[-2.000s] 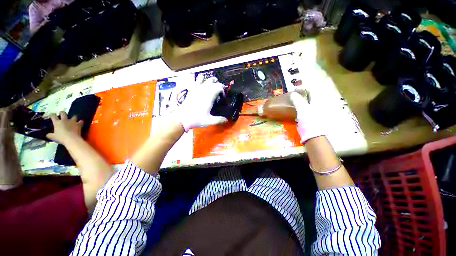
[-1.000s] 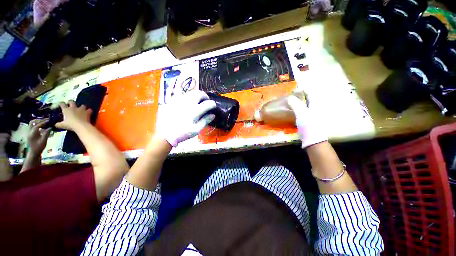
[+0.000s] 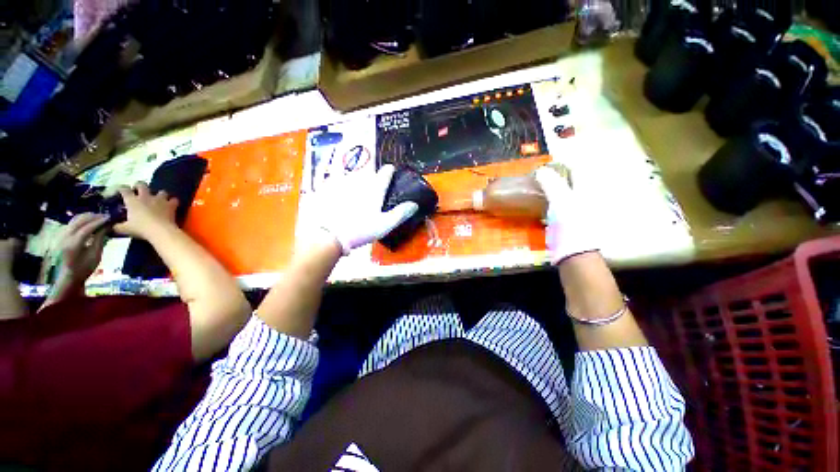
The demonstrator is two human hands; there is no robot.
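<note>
My left hand point(image 3: 355, 212), in a white glove, holds a black speaker housing point(image 3: 408, 205) tilted over the orange part of the printed sheet point(image 3: 497, 238). My right hand point(image 3: 569, 217), also gloved in white, holds the tan-brown glue bottle point(image 3: 516, 197) on its side. The bottle's narrow nozzle points left and its tip is at the housing's right side; whether it touches cannot be told. Thin pale wires hang below the housing. The palm side of my left hand and its grip behind the housing are partly hidden.
Cardboard trays point(image 3: 451, 74) of black units stand at the back. Black units with pale rings point(image 3: 746, 166) are grouped at right. A red crate point(image 3: 737, 341) is at lower right. At left, another person's hands point(image 3: 147, 212) work beside a black pad point(image 3: 172, 198) and a second orange sheet point(image 3: 249, 203).
The housing has been turned in my left hand, from lying sideways to tilted. The bottle stays in my right hand, its nozzle slightly higher. The neighbour's hands have moved.
</note>
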